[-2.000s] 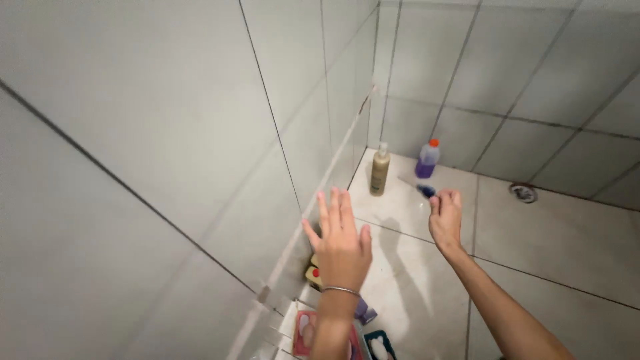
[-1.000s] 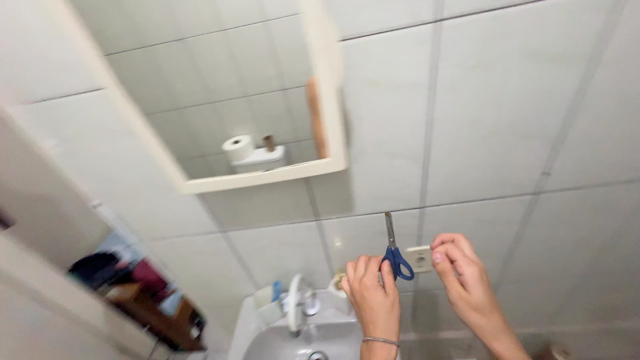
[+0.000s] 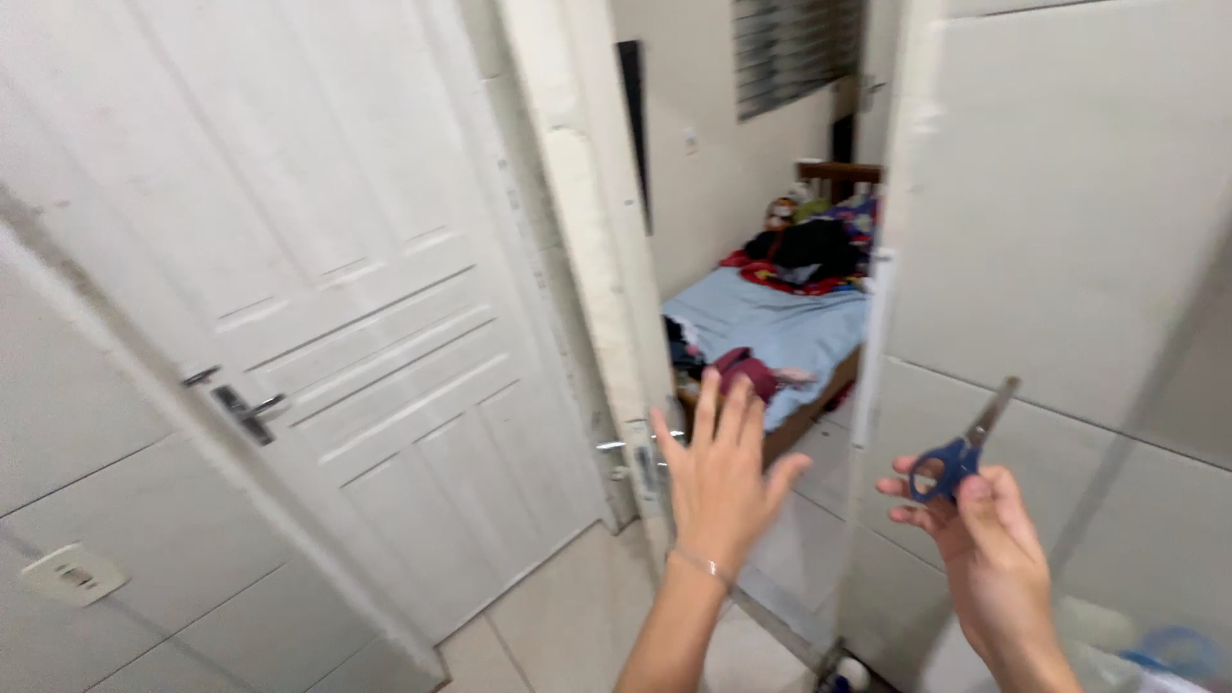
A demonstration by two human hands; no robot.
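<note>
Blue-handled scissors (image 3: 948, 469) are in my right hand (image 3: 996, 553), pinched by thumb and fingers at the handle loops, with the closed metal blades pointing up and slightly right. My left hand (image 3: 722, 472) wears a thin bracelet (image 3: 701, 563) at the wrist and is spread flat, palm away from me, holding nothing. It is raised in front of the open doorway, near the edge of a white door (image 3: 602, 279). Whether its fingers touch that edge I cannot tell.
At the left stands a closed white panelled door (image 3: 385, 289) with a metal handle (image 3: 252, 409), and a wall switch (image 3: 75, 575) lower down. Through the doorway are a bed (image 3: 799, 313) with clothes on it and a louvred window (image 3: 797, 48). Tiled wall (image 3: 1049, 250) rises at the right.
The view has swung from the mirror and washbasin to the doors. One second ago the scissors were at my left hand; now my right hand holds them and my left hand is spread.
</note>
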